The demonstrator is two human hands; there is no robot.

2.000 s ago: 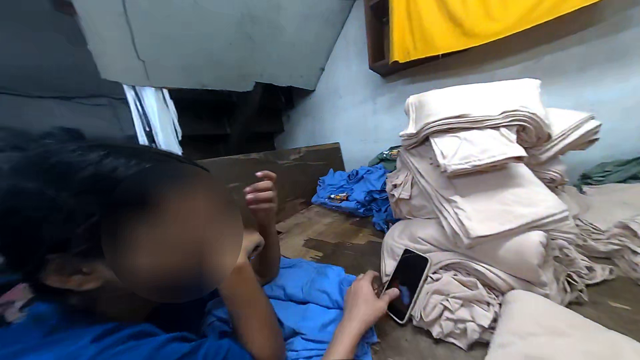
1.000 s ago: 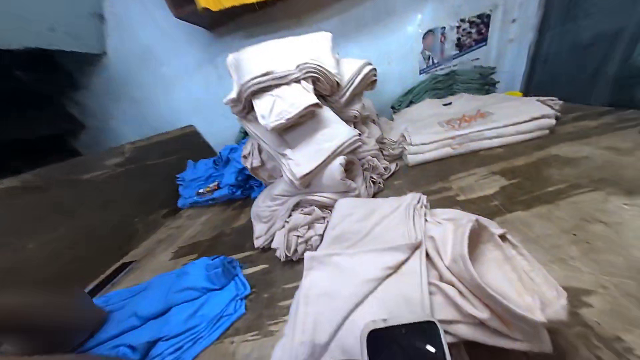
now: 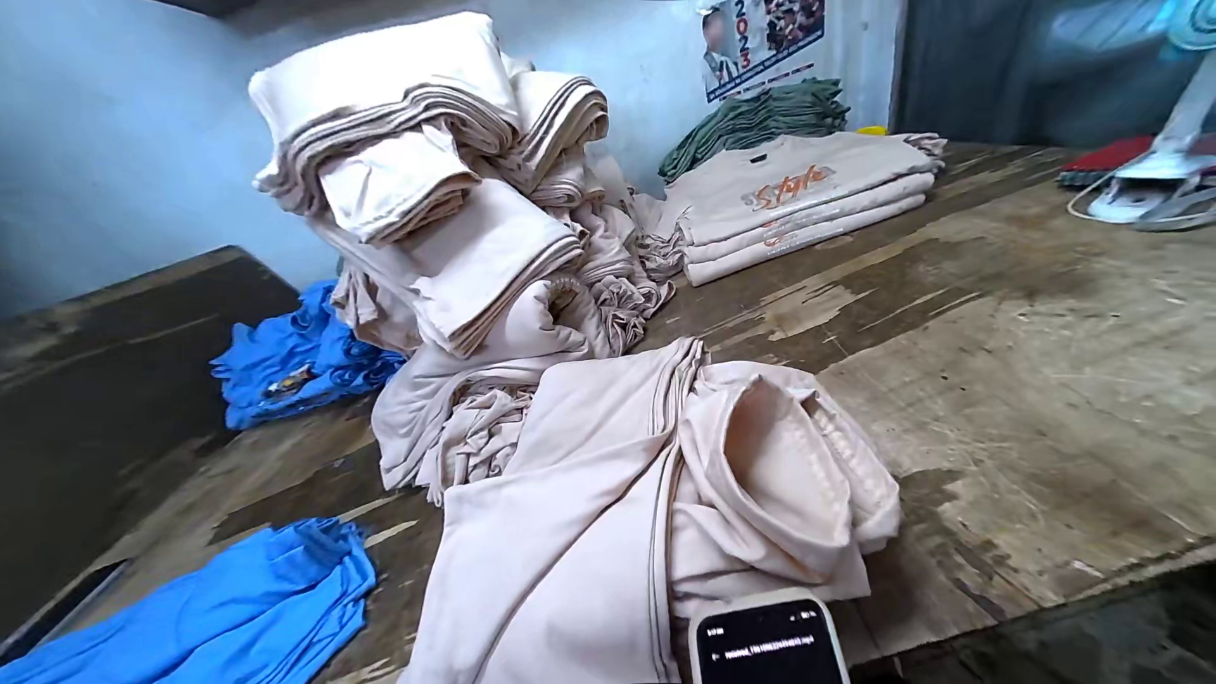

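Neither of my hands shows in the head view. A phone in a light case (image 3: pixel 768 641), its dark screen bearing small writing, stands at the bottom edge in front of folded beige cloth (image 3: pixel 570 532); its lower end is cut off, and whether a hand holds it is hidden. Right of that cloth, a loose beige piece (image 3: pixel 788 475) forms an open fold. Behind rises a tall, leaning stack of folded beige fabric (image 3: pixel 399 76). Blue cloth (image 3: pixel 237 608) lies at the lower left.
More blue cloth (image 3: pixel 304 351) lies beside the stack. Beige printed shirts (image 3: pixel 807 190) and folded green cloth (image 3: pixel 769 123) are near the wall. The base of a white fan (image 3: pixel 1135 195) stands by red cloth (image 3: pixel 1107 161) on the worn wooden table (image 3: pixel 1045 380).
The view has swung right from two seconds ago. The person at the left and the hand touching a phone are out of view. The phone is at the bottom edge one second ago and now.
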